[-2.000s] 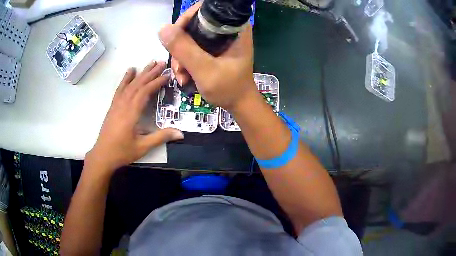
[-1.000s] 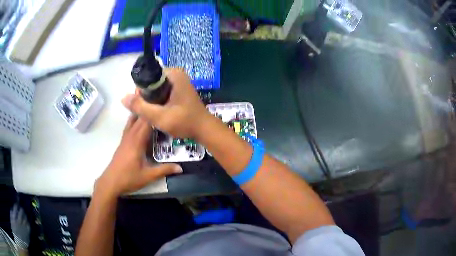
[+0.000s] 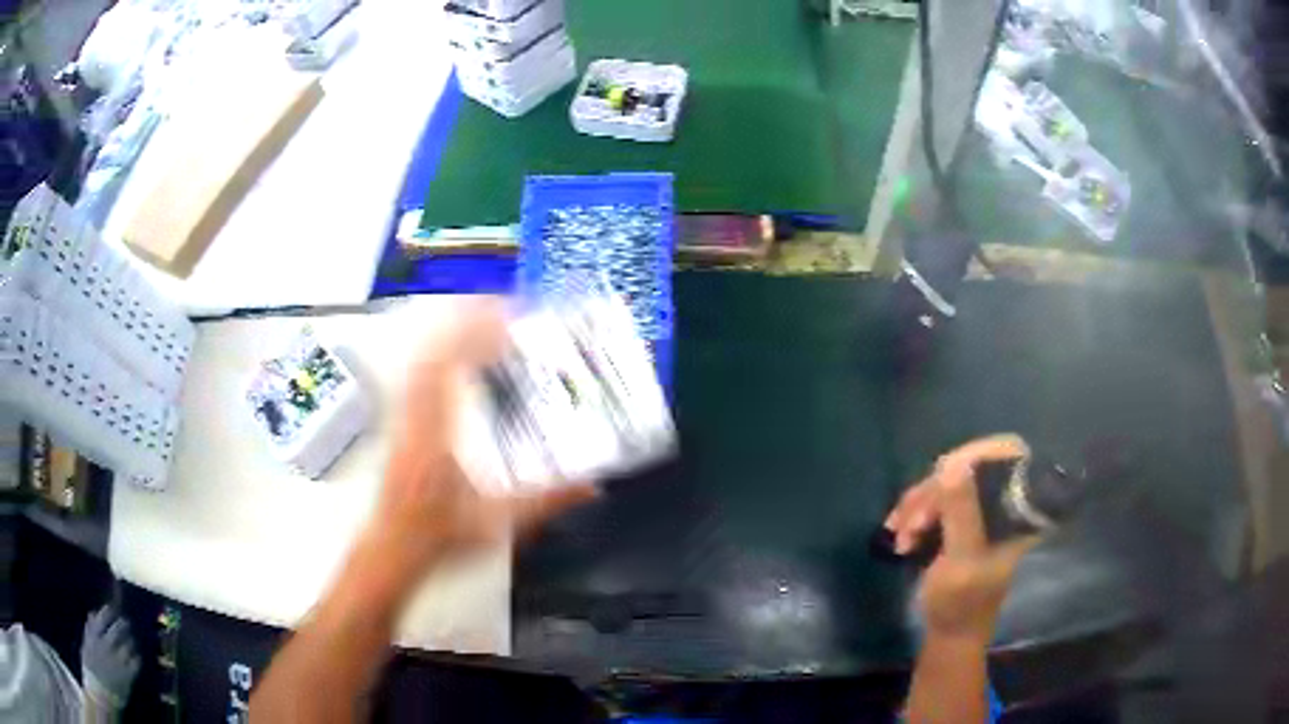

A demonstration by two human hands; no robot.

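Observation:
My left hand [image 3: 438, 439] is blurred and grips white housings [image 3: 601, 396], lifted over the near edge of the blue screw tray [image 3: 601, 234]. They are smeared by motion, so I cannot tell if there is one or two. My right hand [image 3: 975, 538] is at the right of the dark mat, closed around the black electric screwdriver [image 3: 1053, 495], which lies roughly sideways and is blurred. Another white housing with a board and yellow block [image 3: 304, 403] sits on the whitish sheet at left.
Stacked white housings [image 3: 512, 64] and a single housing [image 3: 629, 102] stand on the green surface at the far side. Perforated white panels [image 3: 92, 347] stand at left. A beige block [image 3: 219, 177] lies behind them. White units [image 3: 1089, 184] lie far right. A gloved hand [image 3: 106, 658] shows lower left.
My left hand has taken hold of the white housing work and lifted it off the mat. My right hand has moved far right with the screwdriver. The view has shifted to show more of the far side.

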